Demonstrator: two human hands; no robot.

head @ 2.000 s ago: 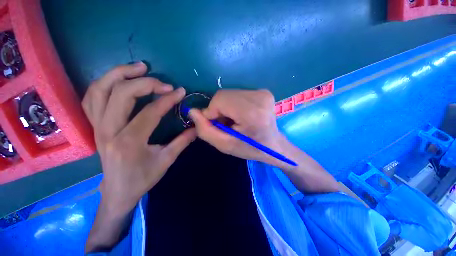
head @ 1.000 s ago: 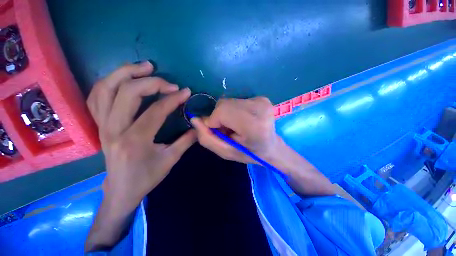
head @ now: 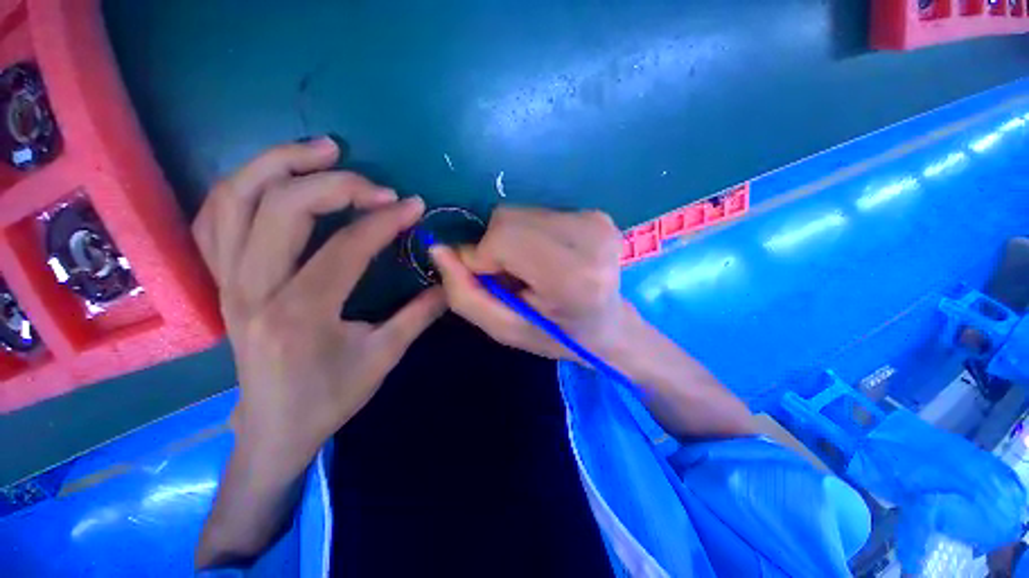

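Observation:
A thin open ring part is at the near side of the dark-green bench, between my hands. My left hand holds the ring's left side between thumb and index finger, with the other fingers curled above. My right hand grips a slim bright-blue brush like a pen. The brush's blue tip is inside the ring's outline, near its left side; whether it touches the rim is hard to tell. My right fingers hide the ring's lower right part.
A red-pink foam tray with dark round assemblies stands at the left. A second tray is at the far right. A small red compartment tray lies at the bench edge. White slivers lie beyond the ring. A person in blue is lower right.
The brush tip dipped to the ring's lower left a second ago and is now higher inside it. The brush has tilted a little with my right hand. My left hand keeps its hold.

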